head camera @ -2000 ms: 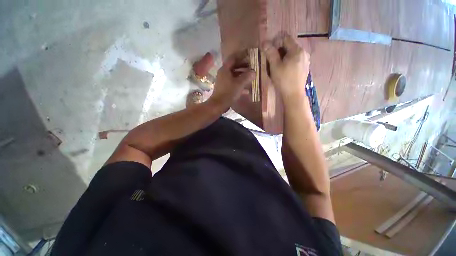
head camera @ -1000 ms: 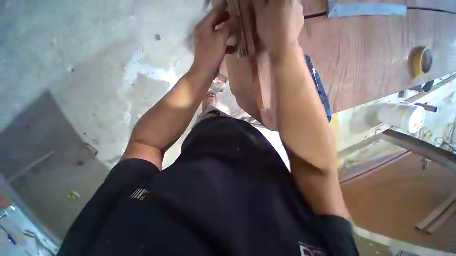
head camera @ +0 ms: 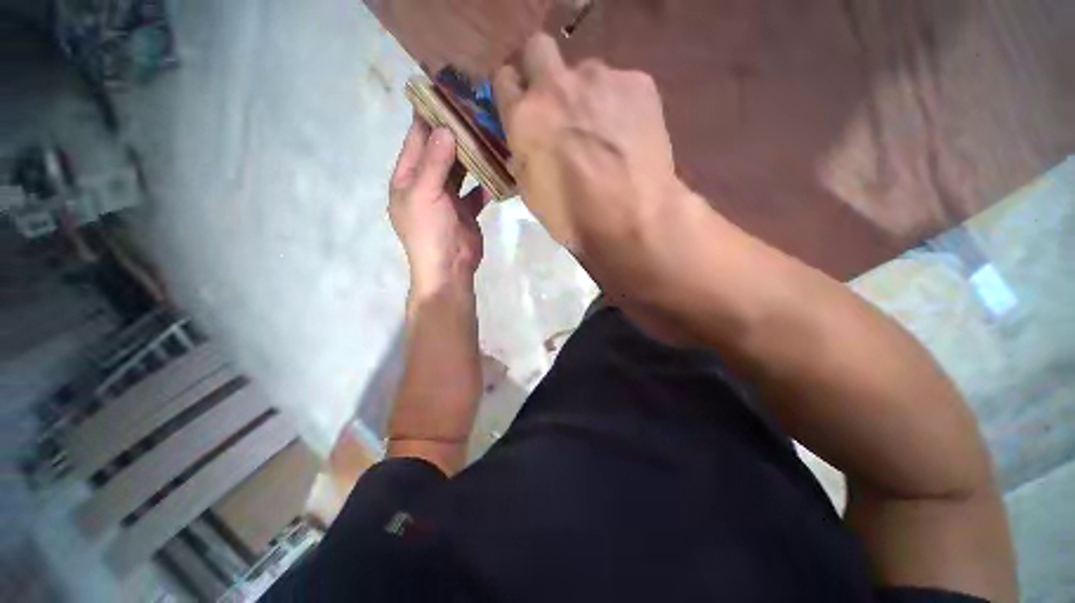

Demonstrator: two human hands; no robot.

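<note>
My left hand holds a pale block with layered edges at the left edge of the reddish-brown carcass. Its fingers and thumb are at the block's lower left side. A blue and dark item, which looks like the utility knife, lies along the block's right side. My right hand is curled over the panel, with its fingers against the right side of that blue item. The fingertips are partly hidden and blurred, so I cannot tell if it grips anything.
A small thin dark item is on the panel beyond my right hand. The pale concrete floor is at left. Slatted grey-brown boards are at lower left, with blurred clutter at upper left. A bright patch lies on the floor at right.
The view has turned. Both hands are apart from their earlier closer grouping on the block. The blue item, earlier right of my right forearm, now shows between the block and my right hand.
</note>
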